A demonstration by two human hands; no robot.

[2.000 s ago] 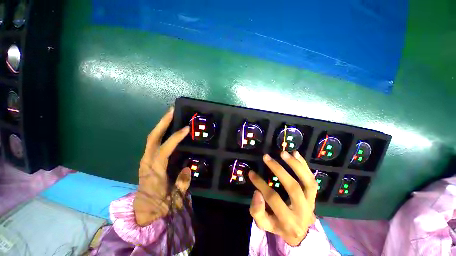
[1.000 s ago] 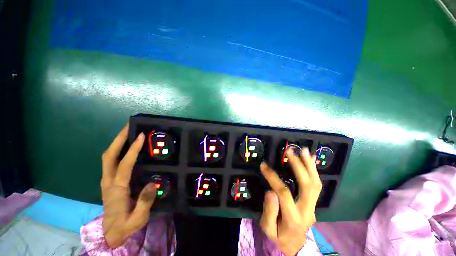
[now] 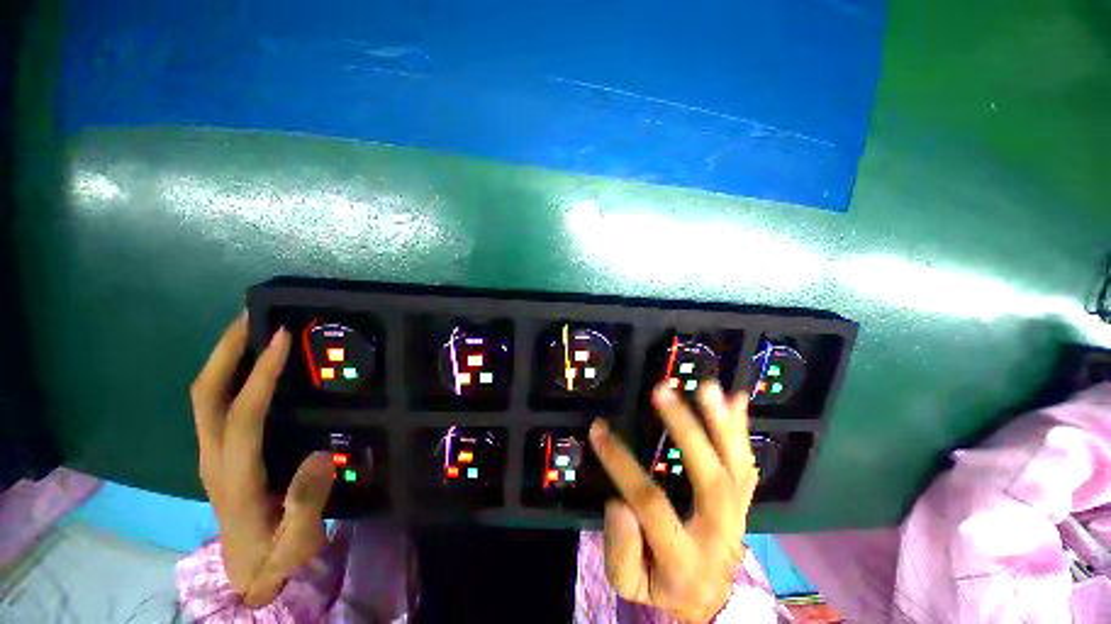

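A black compartment tray (image 3: pixel 524 414) with two rows of square pockets lies in front of me. Small round smartwatches (image 3: pixel 582 357) sit in the pockets, most with lit red, green and white marks. The bottom-right watch looks dark. My left hand (image 3: pixel 262 469) holds the tray's left end, its fingers at the edge and upper-left pocket, its thumb over the lower-left watch (image 3: pixel 346 461). My right hand (image 3: pixel 682 506) is spread over the right half of the tray, fingertips at the watches, holding nothing. It partly covers the lower pockets; exact contact is unclear.
A blue mat (image 3: pixel 487 85) lies beyond the tray on the green bench (image 3: pixel 500 226). Another person's pink sleeve (image 3: pixel 1011 500) is at the right. A thin dark cable (image 3: pixel 1105 287) shows at the far right edge.
The tray now appears further left and more level, though the view has shifted too. My right hand moved toward the tray's right half, then slightly back left. The bottom-right screen, lit earlier, looks dark.
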